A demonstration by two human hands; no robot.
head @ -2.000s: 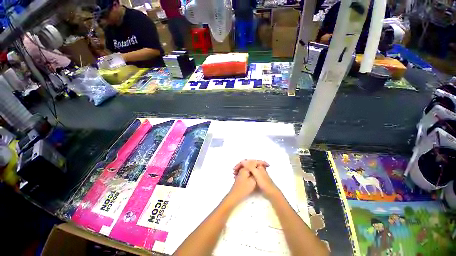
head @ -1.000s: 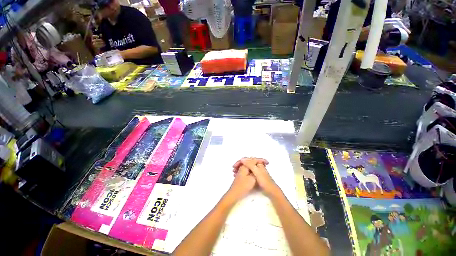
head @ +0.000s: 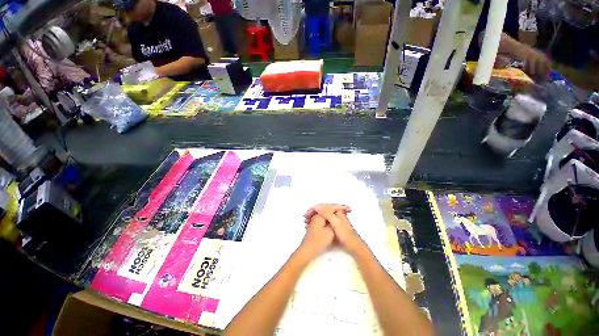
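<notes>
My left hand (head: 318, 231) and my right hand (head: 337, 224) are clasped together, fingers interlaced, over the white work mat (head: 328, 177). No object shows in or between them. Both forearms reach in from the bottom edge. Printed cardboard (head: 197, 226) with pink and dark strips and "BOSCH ICON" lies left of my hands.
White housings (head: 570, 203) with dark openings line the right edge. Another housing (head: 517, 125) is on the dark bench behind the white post (head: 430, 98). Picture mats (head: 483, 230) lie right. An open carton (head: 85, 315) is lower left. People sit across.
My hands stay clasped in place. The housing at the upper right has come down and nearer onto the bench; the other person's arm is now stretched out behind it.
</notes>
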